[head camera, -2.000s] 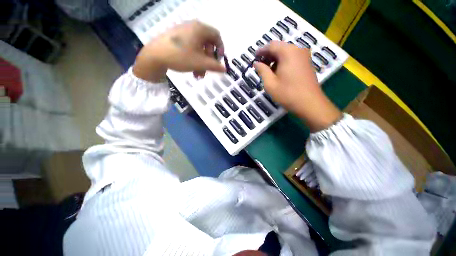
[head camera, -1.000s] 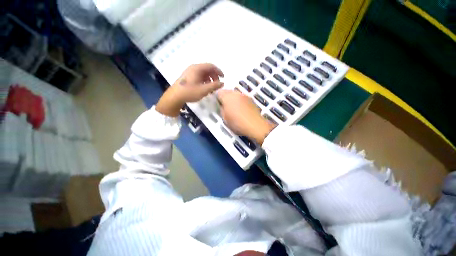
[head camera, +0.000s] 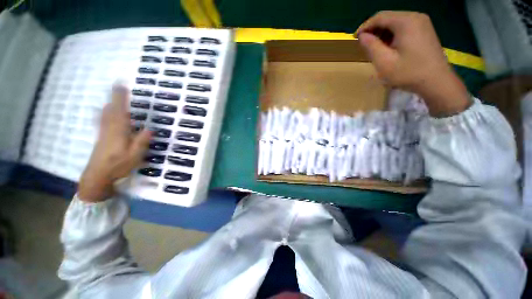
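A white slotted tray (head camera: 217, 120) lies at the left, its right columns filled with dark frame parts (head camera: 191, 123). My left hand (head camera: 116, 146) is blurred over the tray, fingers apart; I see nothing held in it. A shallow brown carton (head camera: 326, 79) stands in front of me, with white wrapped packets (head camera: 315, 143) on edge in tight rows in its near part. My right hand (head camera: 402, 52) is raised over the carton's far right corner, thumb and fingertips close together. Whether it holds something small cannot be told.
The green bench (head camera: 242, 117) has a yellow edge strip (head camera: 291, 36) behind the carton. A blue surface (head camera: 192, 216) runs below the tray. Pale stacked material (head camera: 20, 87) stands at the far left. A brown box edge and white sheets show at the far right.
The view has turned right, bringing the packets in the carton into sight. My hands, close together over the tray before, are now far apart, the right one over the carton.
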